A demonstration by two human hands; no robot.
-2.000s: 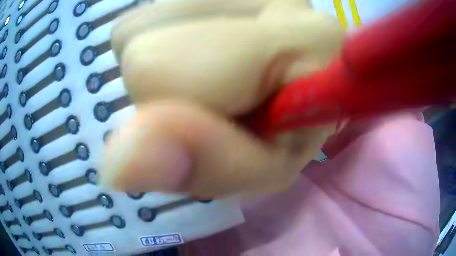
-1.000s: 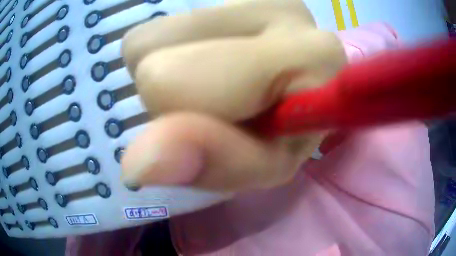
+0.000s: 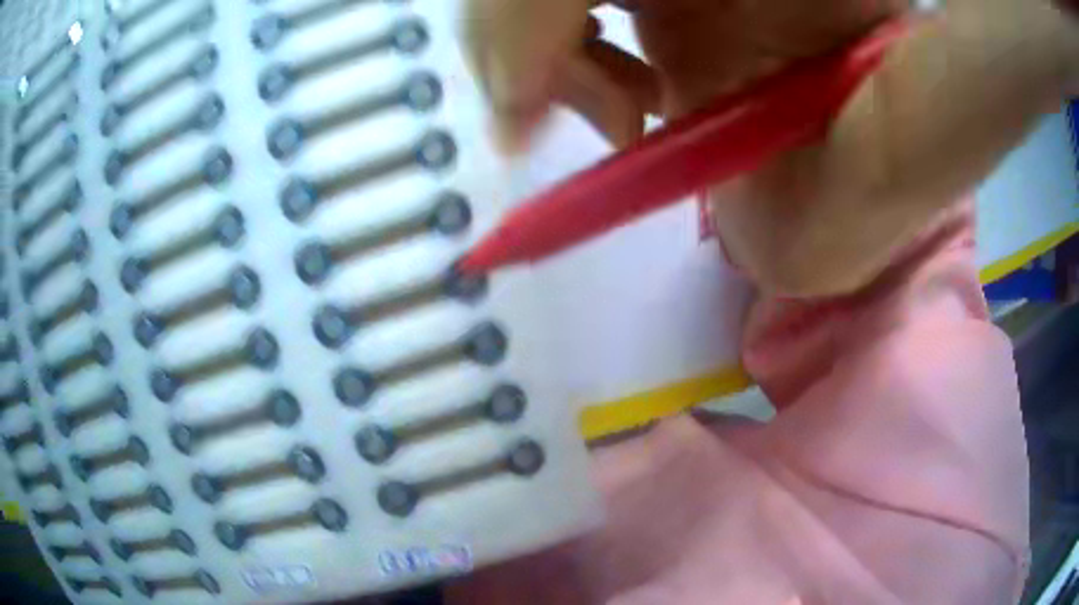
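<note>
The white parts tray (image 3: 568, 485) fills the left and centre, with columns of brown-grey bars joining dark blue-black rings that have grey centres. My right hand (image 3: 864, 189), blurred and cut off by the top edge, holds a red pen (image 3: 627, 195) between its fingers. The pointed end lies over a ring (image 3: 464, 281) at the right end of a slot in the rightmost column. Whether it touches cannot be told. Small bordered labels (image 3: 424, 559) show blurred along the tray's lower edge. My left hand is not in view.
A white bench top (image 3: 651, 319) with a yellow edge line (image 3: 663, 402) lies right of the tray. A pink sleeve and garment (image 3: 876, 437) fill the lower right. A blue object (image 3: 1027, 284) shows at the right edge.
My right hand has moved up and right and opened from a fist to a finger grip. The red pen now points left over the tray, and the rightmost column is uncovered.
</note>
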